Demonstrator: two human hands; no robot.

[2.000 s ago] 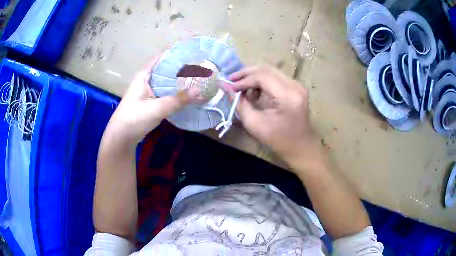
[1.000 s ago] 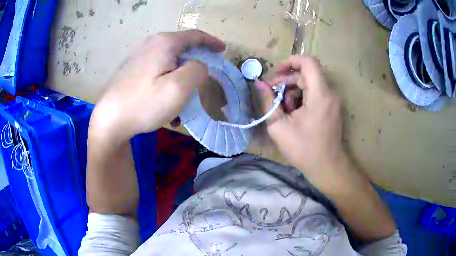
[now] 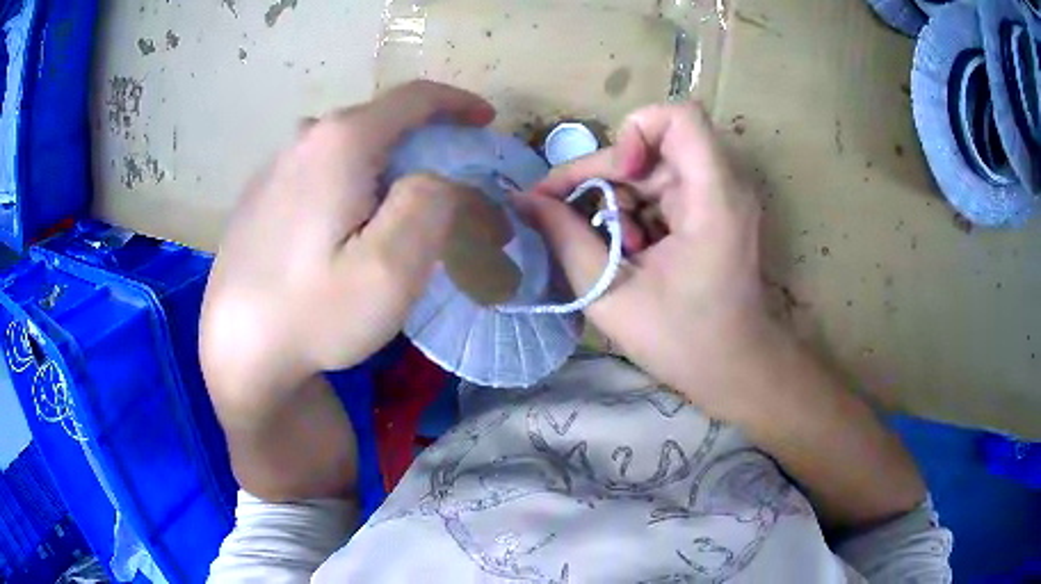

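Note:
A pale grey-white wrapped ring (image 3: 497,342) with radial pleats and an open centre is held over the bench edge. My left hand (image 3: 331,234) grips its left side, thumb over the inner edge. A white cord (image 3: 614,257) runs from the ring's lower inner edge in a loop up to my right hand (image 3: 662,228). My right hand pinches the cord near the ring's inner right edge; the exact fingertip contact is partly hidden. A small pale disc (image 3: 570,143) lies on the bench just beyond the ring.
The bench top (image 3: 833,262) is worn brown cardboard. Several nested rings (image 3: 953,126) lie at the upper right. Blue bins (image 3: 137,376) stand at the left, with white cord loops at the far left. Red material (image 3: 400,416) shows below the bench edge.
My right hand has moved from pulling the cord out at the right to the ring's inner edge, and the cord now curves in a tighter loop. The view has shifted slightly.

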